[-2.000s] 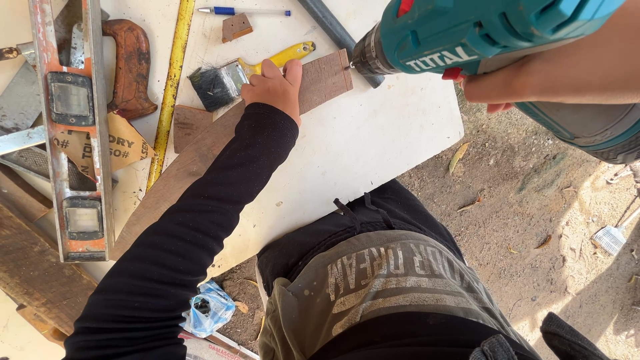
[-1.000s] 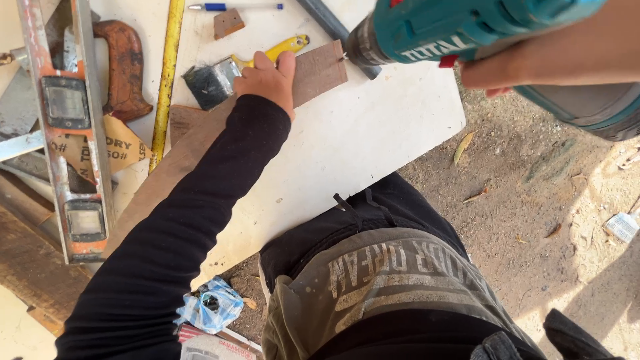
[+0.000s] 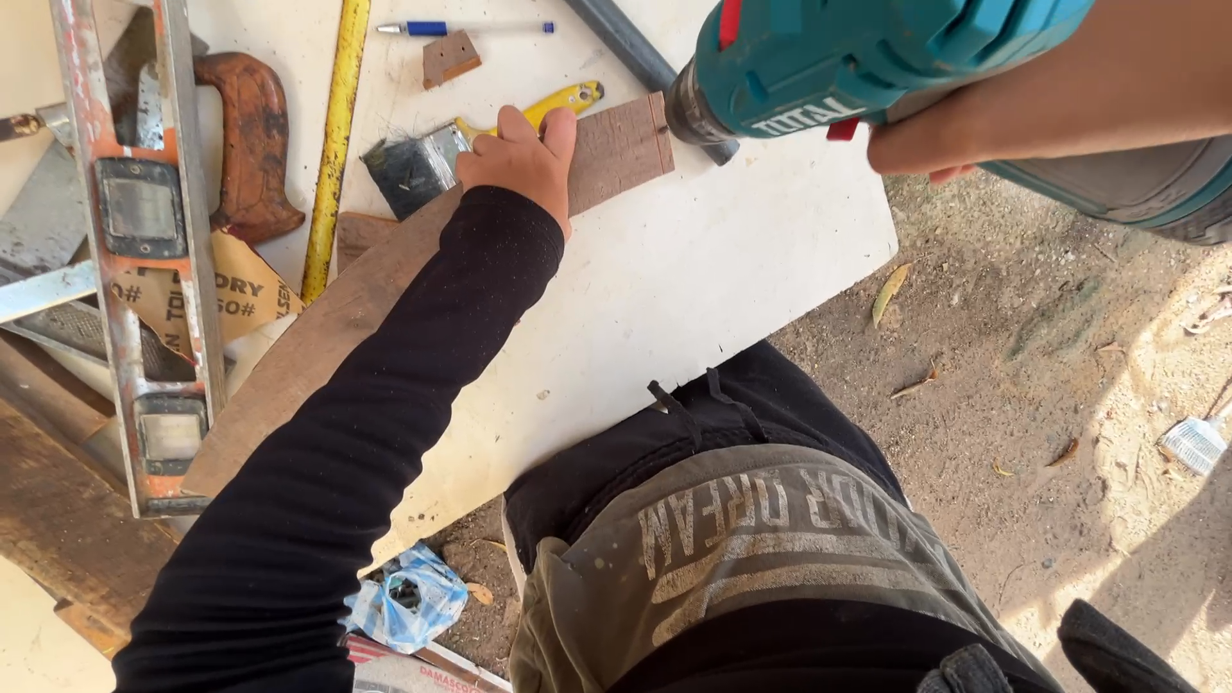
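My left hand (image 3: pixel 520 164) presses down on a brown wooden board (image 3: pixel 621 154) that lies slantwise over the white tabletop. Its fingers reach the yellow handle of a paintbrush (image 3: pixel 414 168) just behind the board. In my right hand (image 3: pixel 972 125) is a teal Total cordless drill (image 3: pixel 866 67), gripped by its handle near the red trigger. The drill's chuck is close to the board's right end, where a line crosses the wood; whether the bit touches it cannot be told. A small wooden offcut with holes (image 3: pixel 449 60) lies beyond the brush.
A spirit level (image 3: pixel 192 289), a handsaw with a wooden handle (image 3: pixel 252 144), sandpaper (image 3: pixel 241 289) and a yellow metal bar (image 3: pixel 337 144) lie at the left. A blue pen (image 3: pixel 467 28) and a dark grey pipe (image 3: pixel 645 67) are at the back. The white tabletop (image 3: pixel 674 260) ends above sandy ground.
The bit visible at the board's end one second ago is no longer plainly seen, and the chuck is close to that end. My left hand stays on the board.
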